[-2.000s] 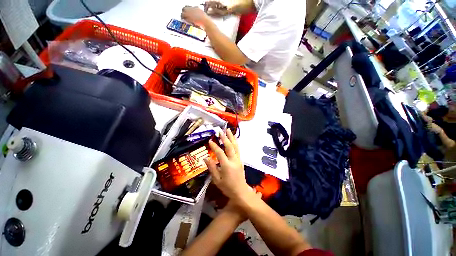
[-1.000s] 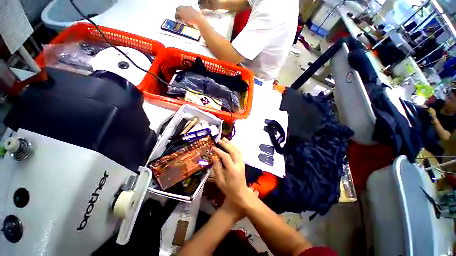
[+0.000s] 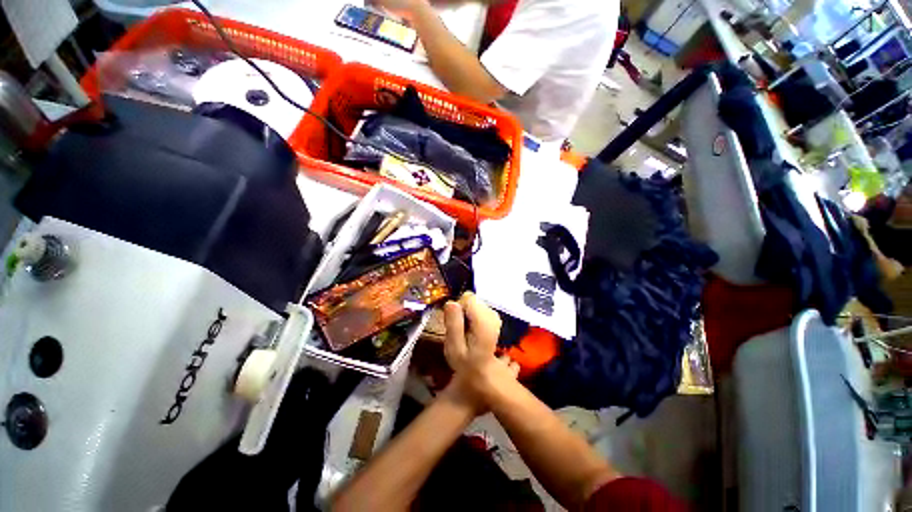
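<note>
A smartphone [image 3: 380, 298] with an orange-brown screen lies tilted on the narrow white tray [image 3: 396, 364]. My right hand [image 3: 471, 335] is just right of the phone, off its screen, with the fingers curled in and nothing visible in them. My left hand [image 3: 509, 366] is mostly hidden behind my right wrist, where the forearms cross; only a bit of its fingers shows. A blue-purple pen [image 3: 402, 245] and other small items lie in the tray.
A white "brother" sewing machine [image 3: 130, 370] fills the left. Orange-red baskets [image 3: 345, 178] with bagged dark parts stand behind the tray. A white sheet [image 3: 510, 262] holds a black looped piece [image 3: 566, 250]. Dark navy fabric [image 3: 640, 300] lies right. Another person [image 3: 560, 60] sits opposite.
My right hand has drawn back from the phone's edge, and its spread fingers have curled in. The phone screen looks dimmer than two seconds ago. The view has shifted slightly.
</note>
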